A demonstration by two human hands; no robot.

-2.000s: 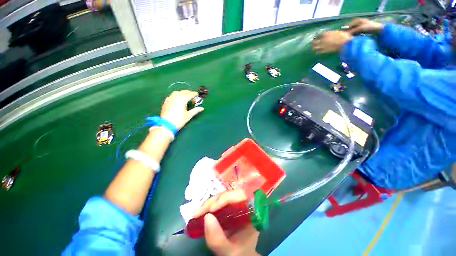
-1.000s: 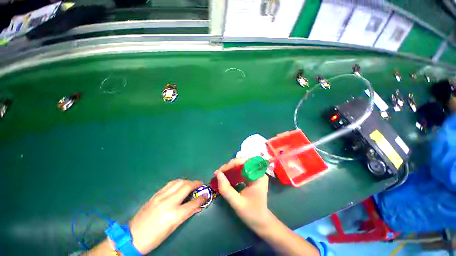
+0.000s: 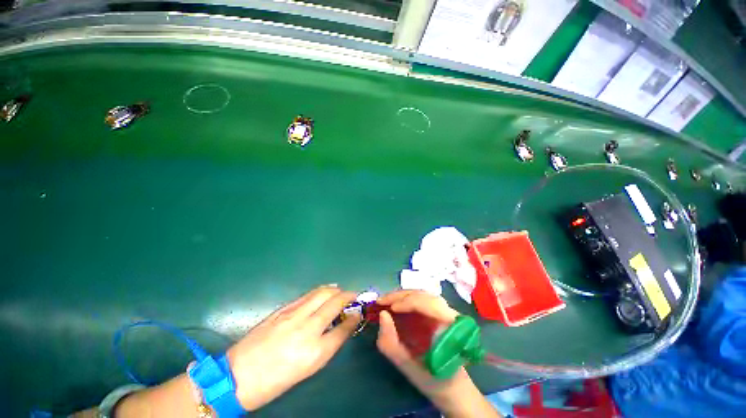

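My left hand (image 3: 286, 347), with a blue wrist strap (image 3: 214, 384), holds a small round electronic assembly (image 3: 357, 313) at its fingertips near the bench's front edge. My right hand (image 3: 413, 335) grips the dark red dispensing syringe (image 3: 415, 333), its tip end against the assembly. The tip itself is hidden by fingers and the assembly. The green adapter cap (image 3: 455, 348) points right and toward me. The clear air hose (image 3: 572, 371) leaves it and loops round to the black dispenser controller (image 3: 622, 253).
A crumpled white cloth (image 3: 442, 261) touches the red parts bin (image 3: 517, 279). Spaced assemblies, one at upper centre (image 3: 300, 131), and pale circles (image 3: 206, 99) lie on the green conveyor belt. The blue cord (image 3: 147, 326) loops at lower left. A blue-clothed person (image 3: 703, 351) is at the right edge.
Since two seconds ago, my left hand has brought an assembly from the belt to the syringe. Over the last second, both hands stay together at it, while the cap has tilted toward me. The view has shifted.
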